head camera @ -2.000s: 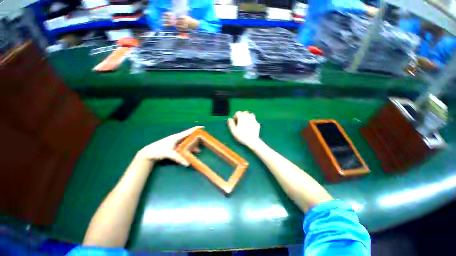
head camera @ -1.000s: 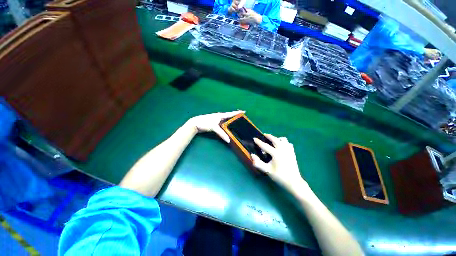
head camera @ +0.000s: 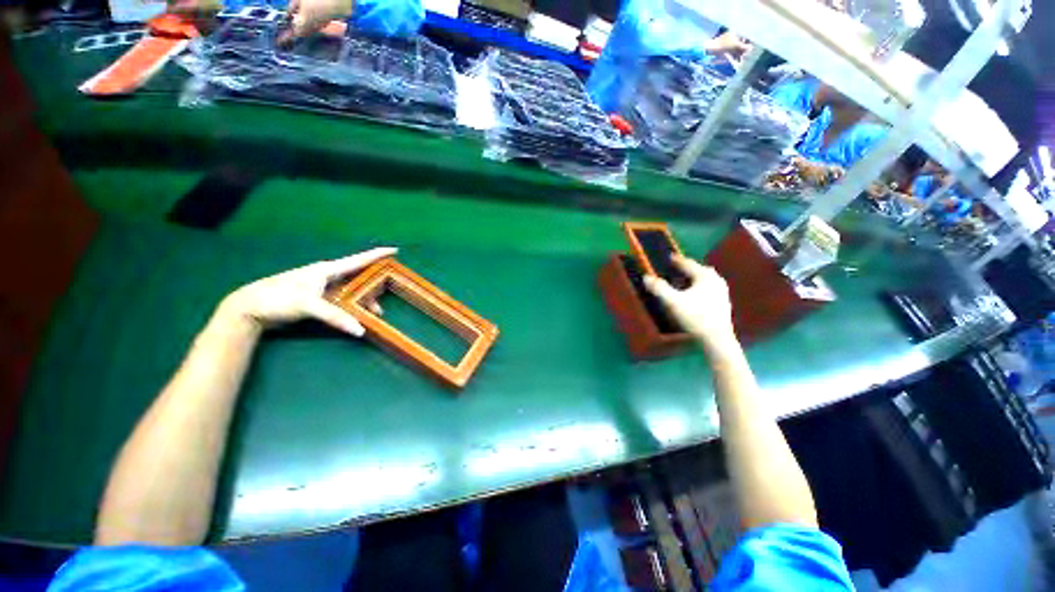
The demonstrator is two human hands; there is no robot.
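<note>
My left hand (head camera: 303, 298) grips the left end of a stack of empty orange-brown frames (head camera: 472, 372), tilted on the green bench, with green showing through the opening. My right hand (head camera: 694, 298) holds a framed panel (head camera: 656, 245), orange-brown with a black centre, at the top of the stack of framed panels (head camera: 625, 312) on the right. The held panel sits askew on that stack, its far end raised or shifted back. My right fingers cover its near part.
Another red-brown stack (head camera: 752, 275) stands just right, with a pale packet (head camera: 812, 249) on it. A tall red-brown stack (head camera: 35, 278) is at the left edge. Wrapped black parts (head camera: 336, 75), an orange-red strip (head camera: 137, 60) and a metal post (head camera: 723, 110) line the far side. Other people's hands show there.
My right hand has moved from the panel at my left hand to the right-hand stack, with a framed panel. The frames at my left hand now show an open centre. The view has turned right.
</note>
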